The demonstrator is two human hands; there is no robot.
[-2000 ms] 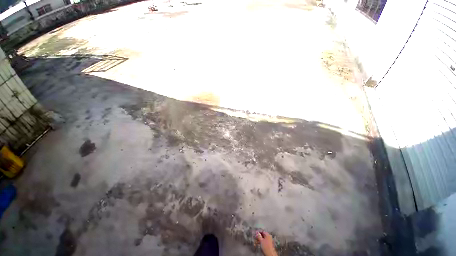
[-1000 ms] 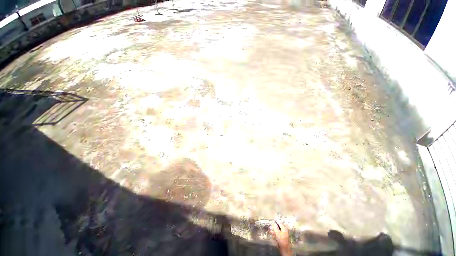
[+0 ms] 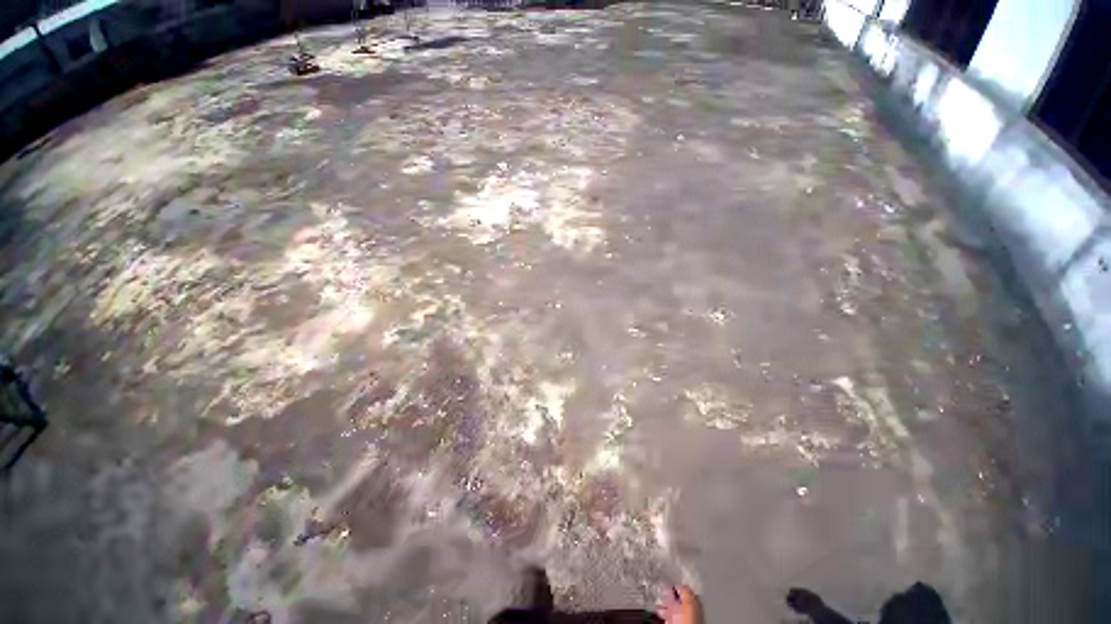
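Observation:
My right hand [image 3: 679,605] shows small and blurred at the bottom edge, right of centre, largely cut off by the frame. Its fingers are too unclear to tell open from shut, and no held thing can be made out. My left hand is out of view. A dark shape [image 3: 526,592], perhaps my foot or leg, is left of the right hand. The rough, patchy concrete ground [image 3: 682,293] lies in front of me.
A pale wall [image 3: 1036,201] with dark windows runs along the right. A dark frame-like shape [image 3: 17,408] is at the left edge. Small reddish objects [image 3: 303,63] stand far off at upper left. A rounded shadow [image 3: 914,605] lies at bottom right.
The view has moved forward, out of the building's shade onto the sunlit yard. The corrugated panels at the sides have left view. My right hand is lower and more cut off.

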